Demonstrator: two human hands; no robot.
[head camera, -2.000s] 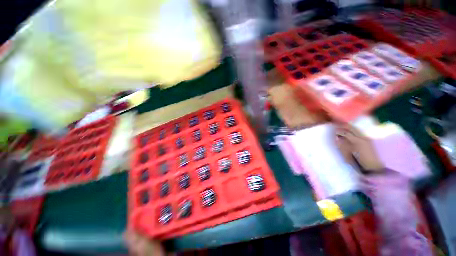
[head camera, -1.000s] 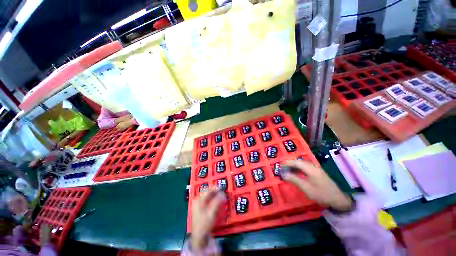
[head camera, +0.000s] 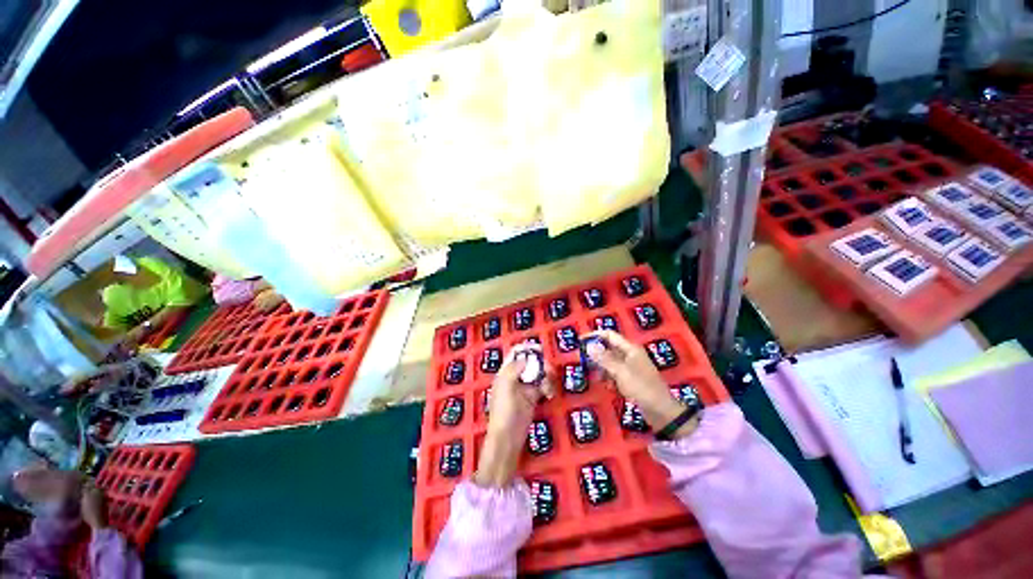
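Note:
A red-orange pocket tray (head camera: 651, 492) lies in front of me on the green bench, with dark units (head camera: 597, 483) in most pockets. Some pockets near its front edge are empty. My left hand (head camera: 513, 409) is over the middle of the tray, its fingers closed on a small unit (head camera: 529, 363) with a dark rim and a pale face. My right hand (head camera: 634, 378) is beside it, holding a small dark unit (head camera: 591, 347) between thumb and fingers. My hands and forearms hide some pockets.
A metal post (head camera: 731, 215) stands behind right. White units (head camera: 907, 270) lie in a tray at right. A pen (head camera: 902, 413) lies on white sheets (head camera: 847, 396), beside pink paper (head camera: 997, 413). More red trays (head camera: 297, 360) are left, with another person's hand (head camera: 48, 486). Yellow sheets (head camera: 498, 124) hang behind.
Both hands have moved up and inward from the tray's front part and now hold units close together over its middle. The view has shifted slightly.

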